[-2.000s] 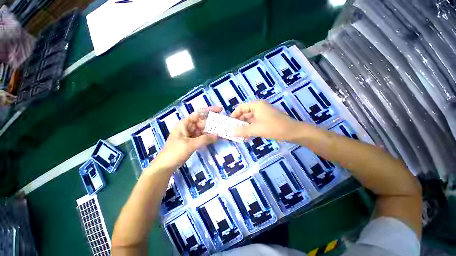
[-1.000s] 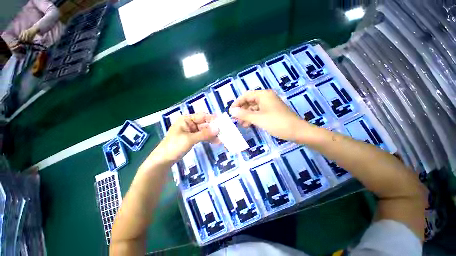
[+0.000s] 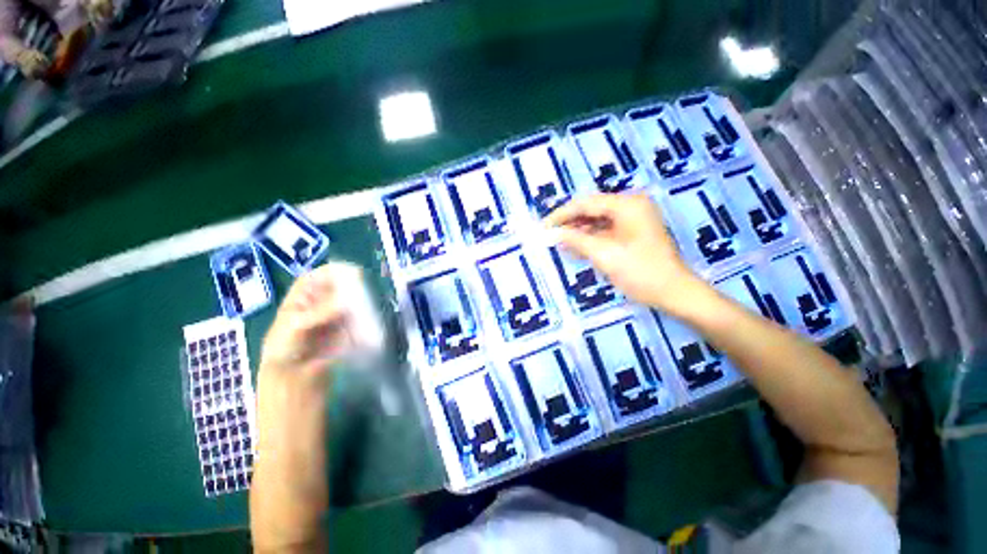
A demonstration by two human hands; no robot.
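Observation:
My left hand (image 3: 303, 319), blurred, holds a small white adhesive sheet (image 3: 359, 307) left of the clear blister tray (image 3: 433, 381). My right hand (image 3: 622, 243) is over the middle of the tray, thumb and fingertips pinched together. Whether a small piece is between them cannot be told. The tray holds rows of blue-edged units (image 3: 513, 292) with white centres and black blocks. My right hand and forearm hide some of them.
Two loose units (image 3: 241, 280) lie left of the tray, above a white sheet with small dark rectangles (image 3: 220, 411). Stacked blister trays (image 3: 866, 206) stand at right. Black trays (image 3: 146, 41), a person's hand (image 3: 30, 62) and white paper (image 3: 336, 9) are at the far side.
My left hand has moved left with the white sheet, off the tray. My right hand has parted from the sheet and stays over the tray. The camera view has shifted.

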